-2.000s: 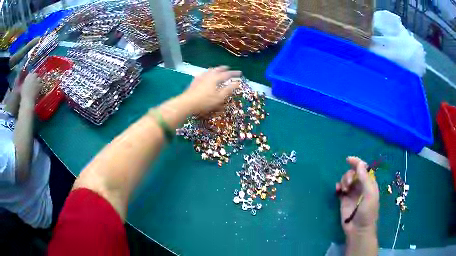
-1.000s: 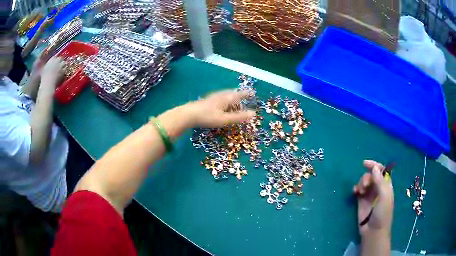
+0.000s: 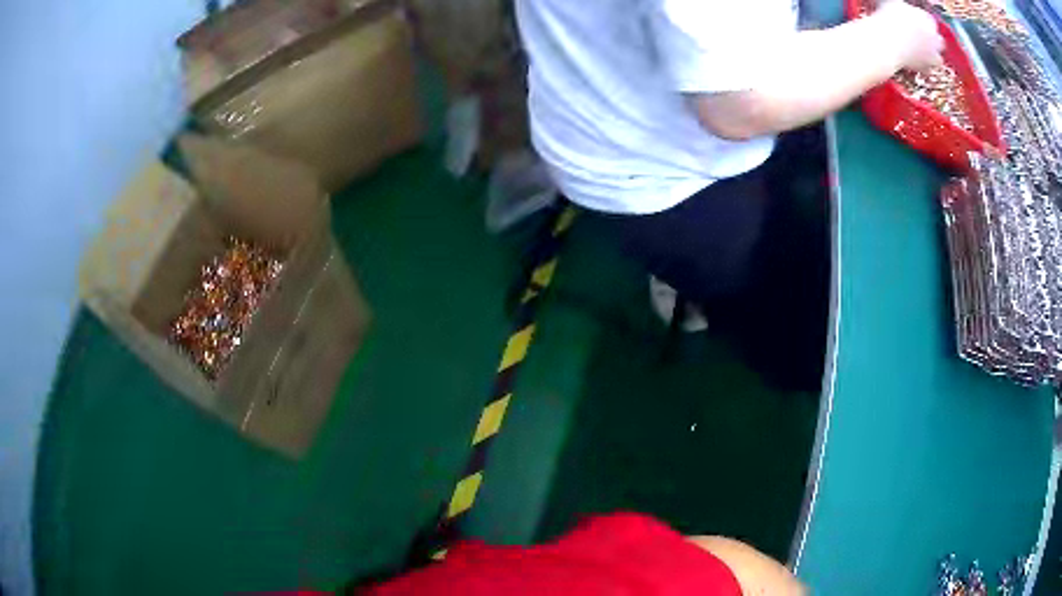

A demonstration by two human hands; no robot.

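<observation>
Neither of my hands is in view. My red left sleeve point(image 3: 606, 561) and a bit of bare upper arm show at the bottom edge; the rest of the arm is cut off. The loose parts pile point(image 3: 978, 577) shows only in part at the bottom right corner, on the green bench point(image 3: 903, 466). The stacked silver frames point(image 3: 1004, 274) lie on the bench at the right edge. The nippers are not in view.
A seated person in a white shirt point(image 3: 635, 105) reaches into a red tray point(image 3: 972, 146) of small parts. An open cardboard box point(image 3: 297, 349) with copper-gold pieces stands on the green floor, other boxes point(image 3: 338, 105) behind it. Yellow-black tape point(image 3: 503, 378) crosses the floor.
The view has swung far to the left and down to the floor. Both hands, the nippers, the blue tray and most of the pile have left the picture.
</observation>
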